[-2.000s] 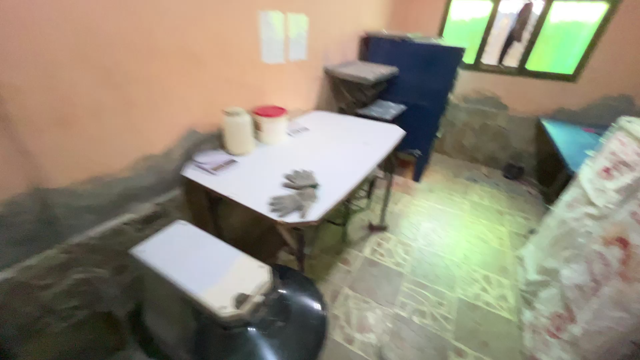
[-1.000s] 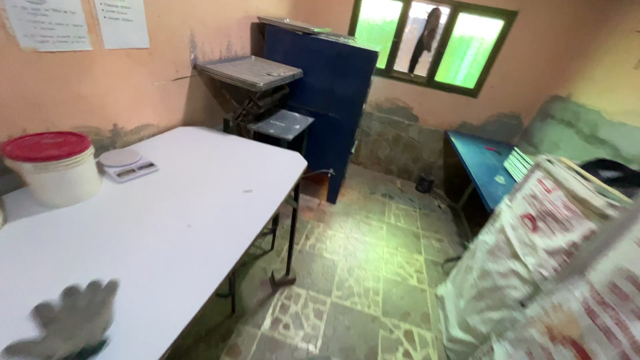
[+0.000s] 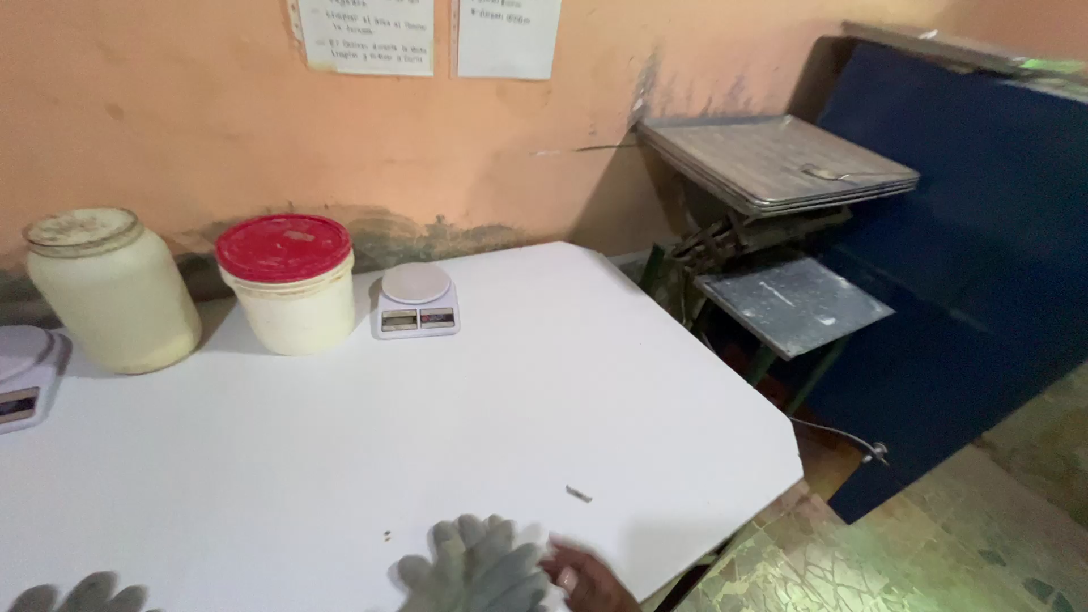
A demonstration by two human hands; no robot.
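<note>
At the bottom of the head view my right hand [image 3: 588, 576] is beside a grey work glove [image 3: 476, 565] on the white table [image 3: 510, 408]; its fingertips are at the glove's right edge, and whether they grip it is unclear. The fingers of another grey glove [image 3: 93, 593] show at the bottom left, mostly cut off by the frame. A small strip [image 3: 579, 493] lies a little above my right hand. My left hand is out of view.
Along the wall side stand a cloudy jar [image 3: 115, 293], a white bucket [image 3: 297, 310] with a red lid, a kitchen scale [image 3: 418, 302] and another scale [image 3: 21, 374]. Stacked trays [image 3: 782, 161], a metal-topped stool [image 3: 795, 302] and a blue panel [image 3: 952, 255] are right of the table.
The view has moved in over the table. My right hand has come into view beside a glove; neither earlier frame shows it.
</note>
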